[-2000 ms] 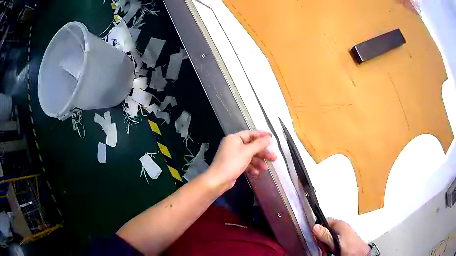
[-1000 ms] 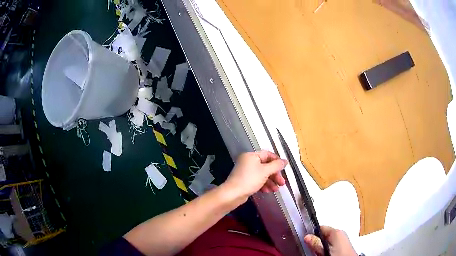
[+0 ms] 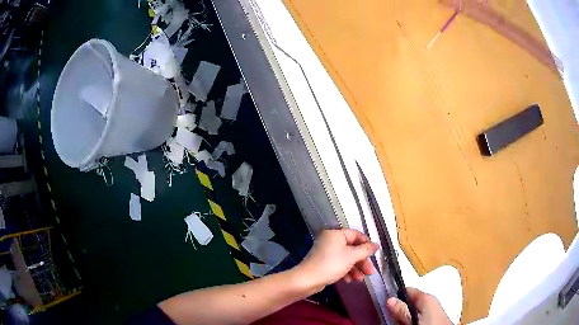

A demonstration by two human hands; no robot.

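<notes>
White fabric lies along the table's metal edge, under a tan card pattern. My right hand, partly cut off at the bottom edge, holds black fabric shears. Their long blades point away from me along the white margin beside the pattern; the handles are mostly hidden. My left hand is at the table edge, left of the blades, with thumb and fingertips pinched on the narrow white edge strip. A thin dark gap runs between this strip and the main fabric.
A dark bar weight, a thin purple-and-white pen and a pinkish clear ruler lie on the pattern. A grey object is at the right edge. A white bucket and scattered scraps are on the green floor.
The view has shifted, so table and pattern appear lower, and the pen and more of the ruler show. The shears have advanced away from me along the margin. My left hand keeps its pinch.
</notes>
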